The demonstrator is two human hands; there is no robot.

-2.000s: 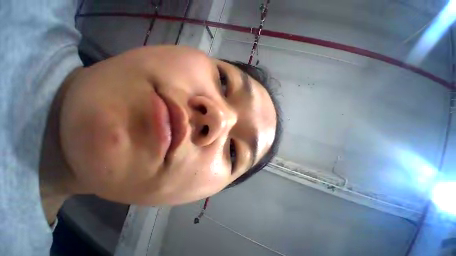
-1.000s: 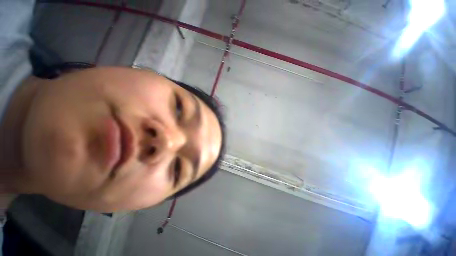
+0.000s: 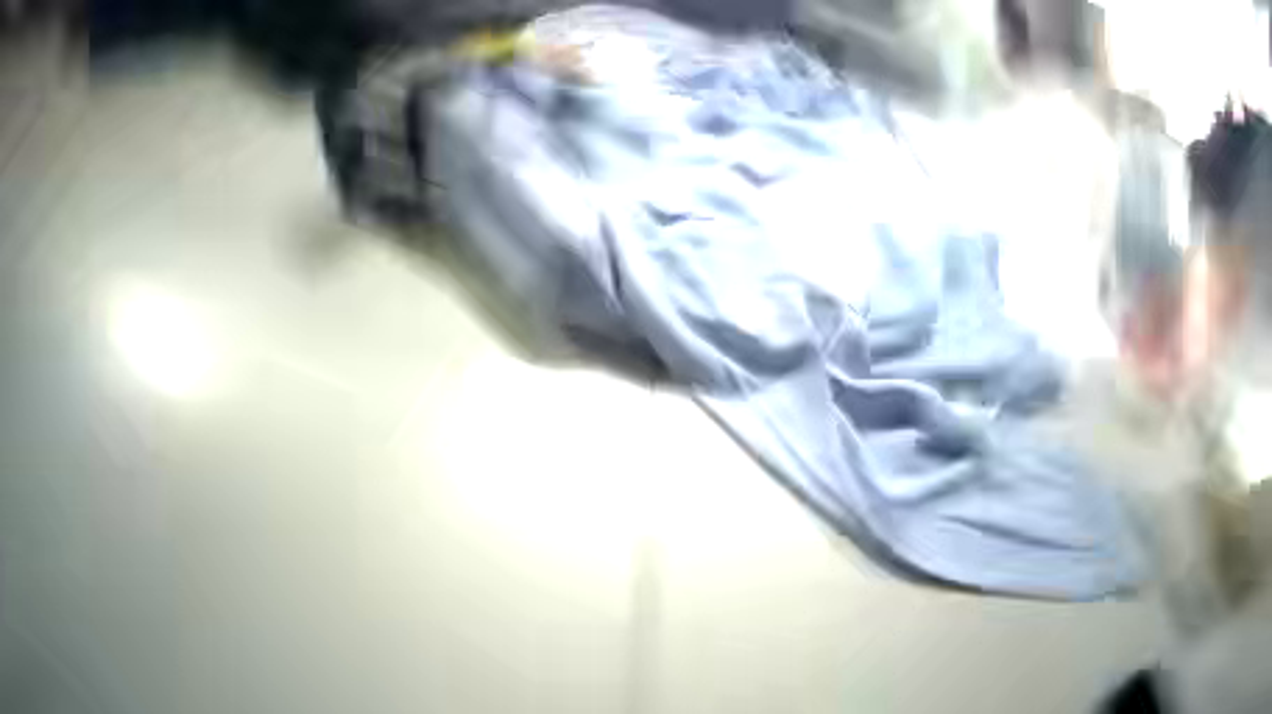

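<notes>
A heap of light blue shirts (image 3: pixel 781 265) lies on the glossy white table (image 3: pixel 349 530), running from the top middle down to the lower right. The view is blurred, so collars and buttons cannot be told apart. A dark bunch (image 3: pixel 377 147), perhaps hanger hooks, shows at the heap's left end. Neither my left hand nor my right hand can be made out.
A pink-red blurred object (image 3: pixel 1179 321) stands at the right beyond the heap. Dark shapes (image 3: pixel 209 35) line the table's far side at the top left. A small black thing (image 3: pixel 1133 695) shows at the bottom right edge. Bright glare covers parts of the table.
The view has swung from a person's face and the ceiling with red pipes to the table with the blue shirts.
</notes>
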